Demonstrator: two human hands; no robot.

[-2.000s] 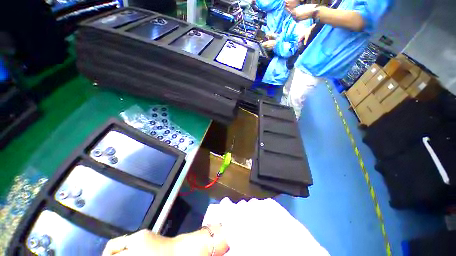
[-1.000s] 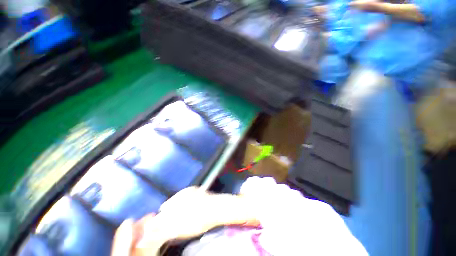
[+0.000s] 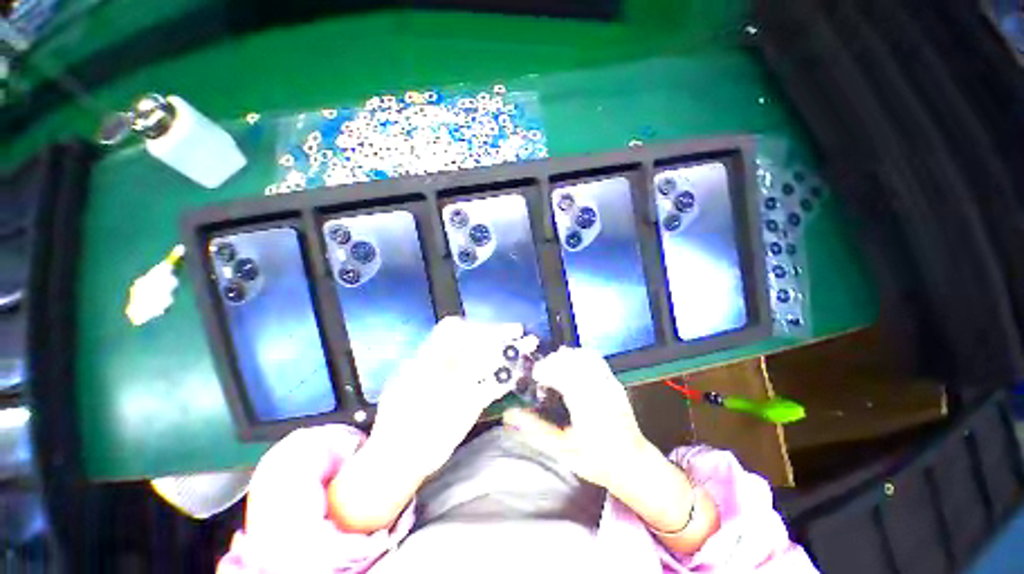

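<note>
My left hand (image 3: 444, 376) and my right hand (image 3: 584, 409) meet over the front edge of the black foam tray (image 3: 494, 177). Between their fingers is a small piece of clear carrier film (image 3: 511, 364) with several dark lens rings. The fingertips are overexposed and the exact grip is hard to see. Smartphones, back side up, lie in the tray pockets: one at the left end (image 3: 279, 336), one in the middle (image 3: 500, 275) partly behind my hands, one at the right end (image 3: 705, 264). Each has round dark lenses at its upper left corner.
Loose pale rings (image 3: 416, 137) lie on clear plastic behind the tray. A white dispenser bottle (image 3: 197, 144) and a crumpled wipe (image 3: 152, 294) are at left. Another carrier film strip (image 3: 783, 252) lies at right. A lime-green tool (image 3: 764, 409) hangs by a cardboard box (image 3: 831, 387). Foam stacks (image 3: 898, 146) flank the mat.
The view has swung left and down onto the tray. Both hands are now together in front of it, holding a film piece; earlier only one hand showed, low at the tray's near edge.
</note>
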